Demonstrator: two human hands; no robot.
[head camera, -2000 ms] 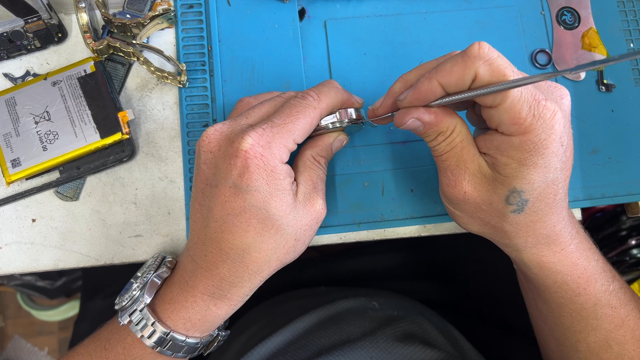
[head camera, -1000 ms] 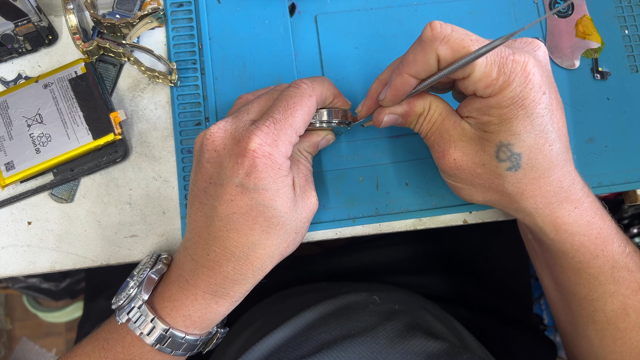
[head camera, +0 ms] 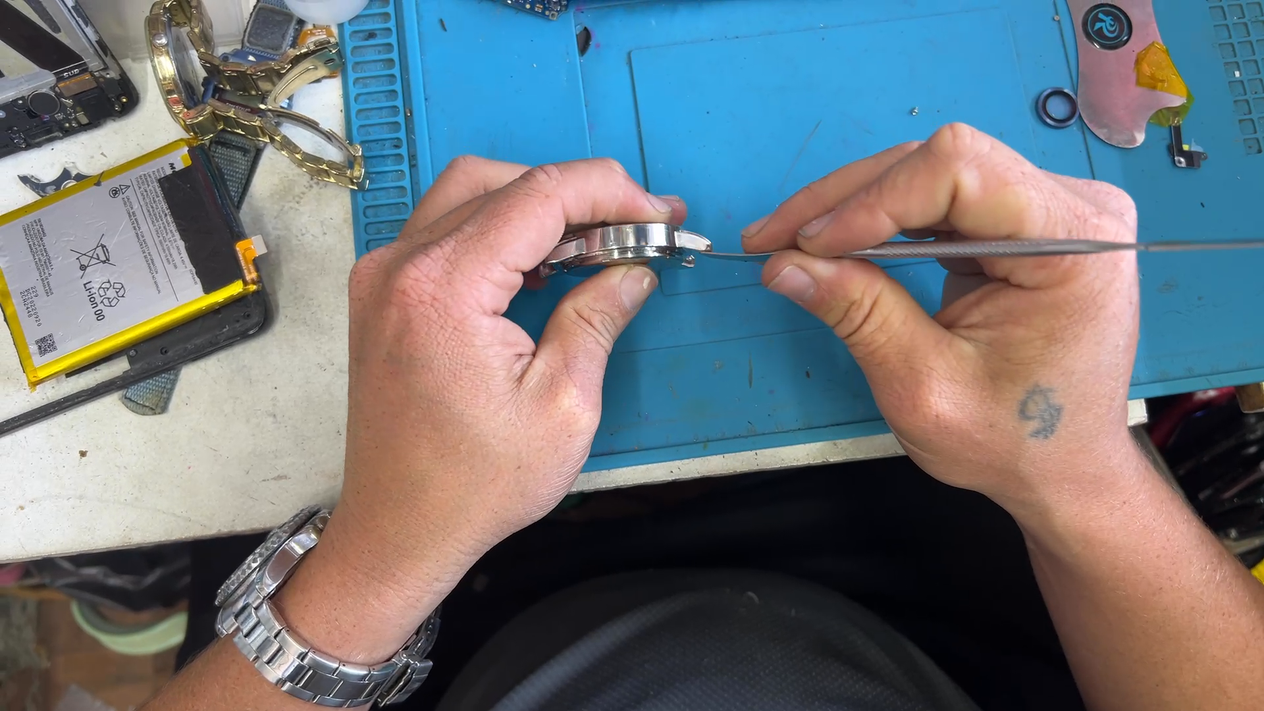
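A silver metal watch case (head camera: 632,240) is pinched on edge between the thumb and fingers of my left hand (head camera: 474,336), above the blue mat. My right hand (head camera: 987,306) grips a thin metal pick-like tool (head camera: 997,249) with a knurled handle, lying almost level. The tool's fine tip meets the lug end at the right side of the case; whether it is inside a gap cannot be told. My left fingers hide part of the case. A steel-bracelet watch (head camera: 316,652) is on my left wrist.
The blue silicone mat (head camera: 731,385) lies beneath both hands. Left of it are a lithium-ion battery (head camera: 109,257), gold-coloured metal watch bands (head camera: 257,89) and an opened phone (head camera: 59,69). A dark ring (head camera: 1058,108) and a pink flat piece (head camera: 1116,79) lie at the upper right.
The tool in my right hand has swung from a slant up to the right to nearly level. My left hand still holds the watch case.
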